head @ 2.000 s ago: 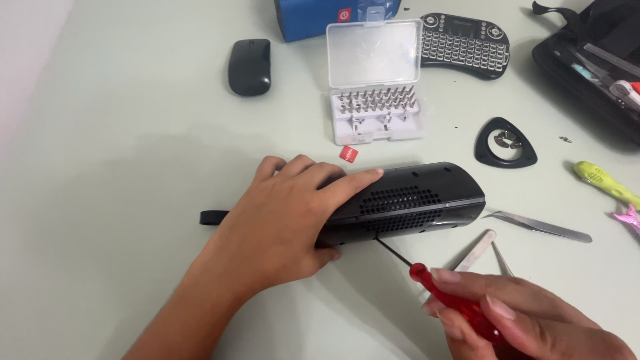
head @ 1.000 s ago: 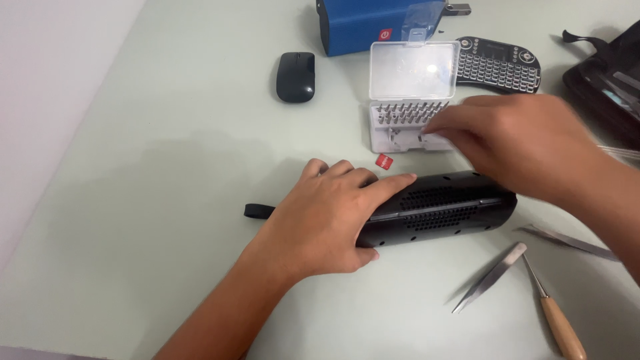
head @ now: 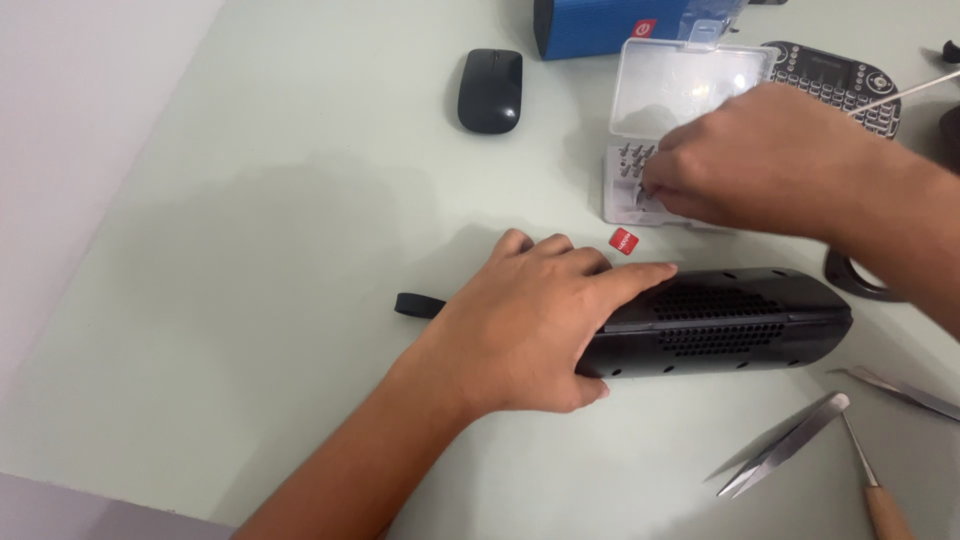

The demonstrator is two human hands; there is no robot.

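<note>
My left hand (head: 525, 322) grips the left part of a black perforated speaker housing (head: 720, 322) lying on the table, fingers over its top and thumb at the near side. A black strap loop (head: 420, 305) sticks out at its left end. My right hand (head: 750, 157) reaches over a clear plastic case (head: 619, 202) with its lid raised, fingertips at the small metal bits (head: 636, 159). Whether those fingers hold something is hidden. A red square tag (head: 624, 241) lies between the case and the housing.
A black mouse (head: 490, 91), a blue speaker (head: 592, 28) and a mini keyboard (head: 885, 82) sit toward the back. Pointed tweezers (head: 795, 442), other tweezers (head: 900, 390) and a wooden-handled awl (head: 885, 510) lie at the near right. A black ring-shaped object (head: 855, 279) is partly under my right forearm.
My right hand, which held a red screwdriver against the housing two seconds ago, has moved up to the case of bits. The screwdriver is out of sight. My left hand has stayed on the housing.
</note>
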